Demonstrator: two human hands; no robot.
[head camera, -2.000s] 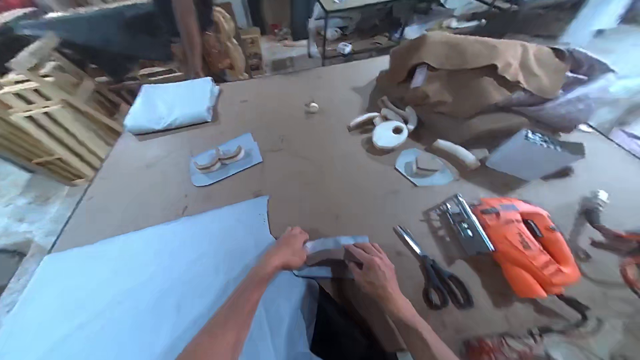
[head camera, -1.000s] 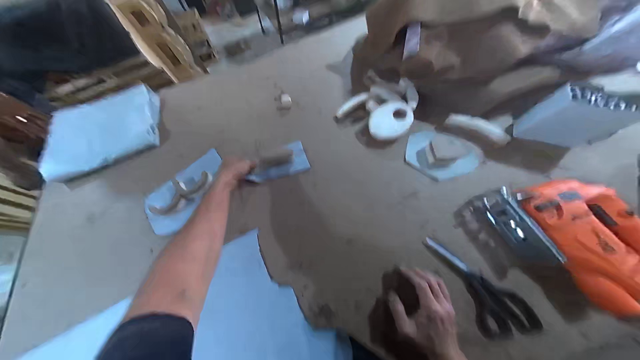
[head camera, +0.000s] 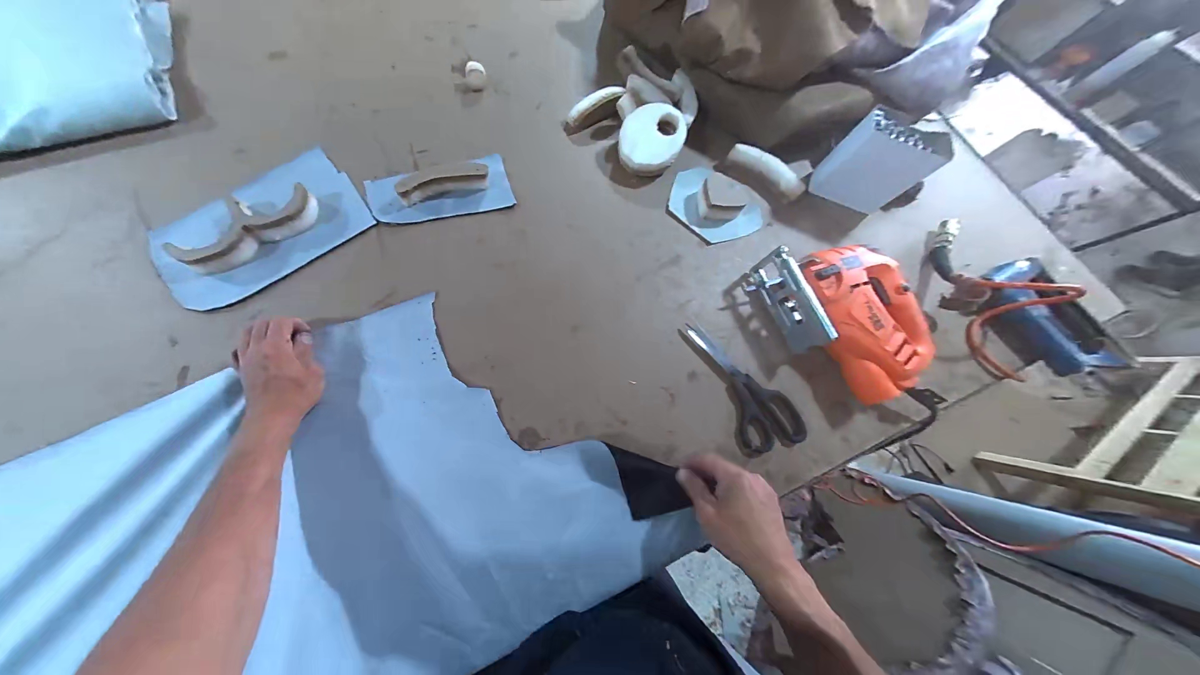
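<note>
A large light-blue sheet of fabric or leather (head camera: 450, 506) lies across the near part of the table and over its front edge. My left hand (head camera: 281, 367) grips its upper edge, where folds run down from the fingers. My right hand (head camera: 736, 502) pinches its right corner, beside a folded-over part that shows a black underside (head camera: 652, 480). Beyond the sheet, two curved foam-topped pieces (head camera: 248, 230) rest on a blue cut piece (head camera: 202, 291), and a curved strip (head camera: 442, 182) sits on a smaller blue piece (head camera: 487, 197). Black-handled scissors (head camera: 750, 394) lie above my right hand.
An orange jigsaw (head camera: 862, 319) lies at the right, near a blue air tool (head camera: 1041, 319) with an orange hose. Further back are a white ring-like piece (head camera: 647, 145), a grey box (head camera: 872, 164), brown material (head camera: 750, 47) and a folded blue bundle (head camera: 84, 75). A wooden frame (head camera: 1106, 459) stands beyond the table's right edge.
The small blue piece, under my hands two seconds ago, now lies beside the other cut piece with a strip on it. My left hand has let go of it and moved back to the large sheet.
</note>
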